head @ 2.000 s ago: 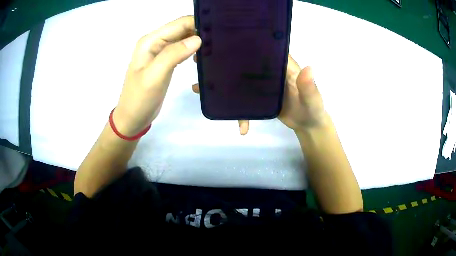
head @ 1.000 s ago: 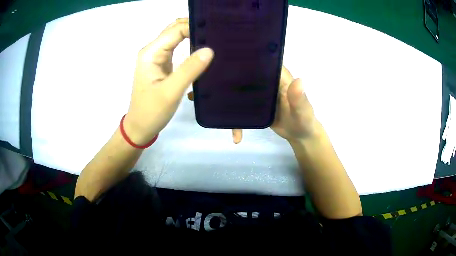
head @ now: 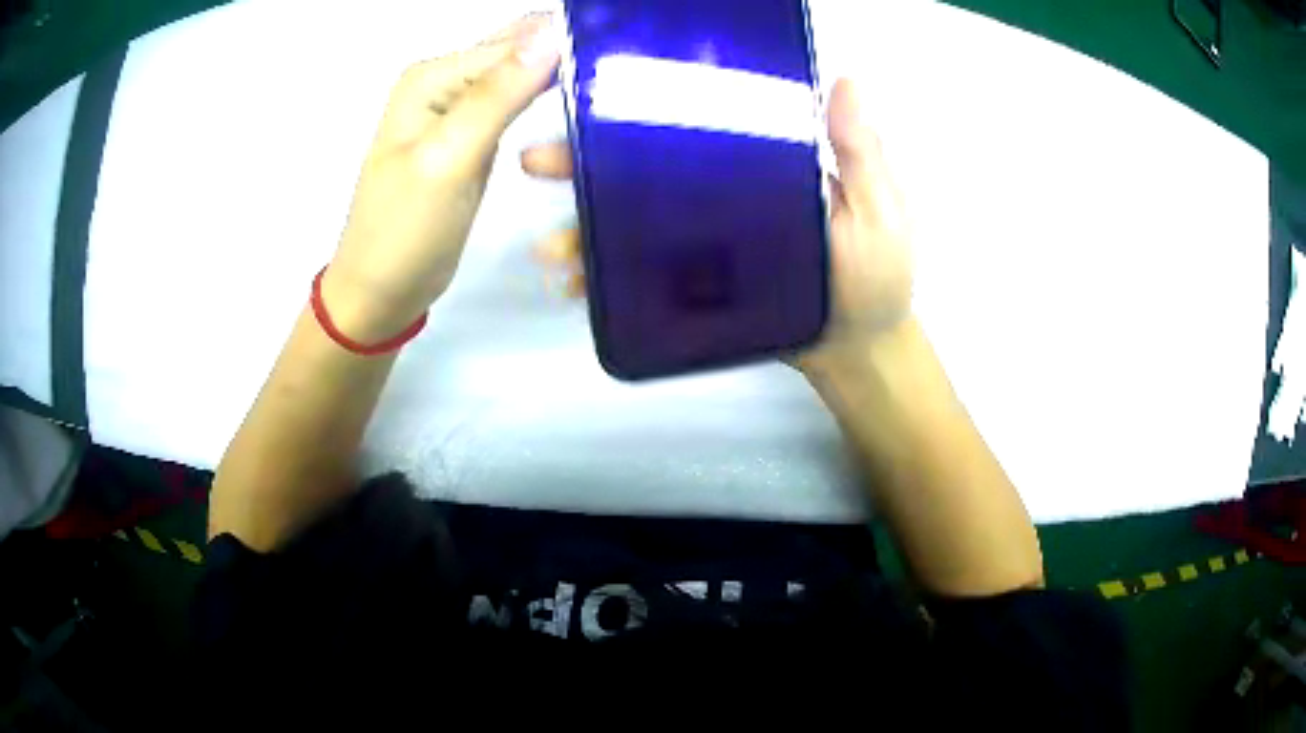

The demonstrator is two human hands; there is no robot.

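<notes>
A smartphone (head: 702,229) with a dark glass screen and rounded corners is held above the white foam sheet (head: 1089,287). A bright white reflection crosses its upper screen, and its top end is cut off by the picture's edge. My right hand (head: 867,236) grips it from behind, thumb along the right edge and fingertips showing past the left edge. My left hand (head: 444,158) is at the phone's upper left edge, fingertips close together; whether they touch or grip the phone I cannot tell.
A black frame (head: 1200,26) lies on the green surface (head: 1117,32) at the top right. A white bundle (head: 1290,358) is at the right edge. A dark strip (head: 79,229) crosses at the left. Yellow-black tape (head: 1167,577) marks the floor.
The phone has tilted and turned slightly, and a bright reflection now shows on it. My left thumb has moved off the screen to the phone's upper left edge.
</notes>
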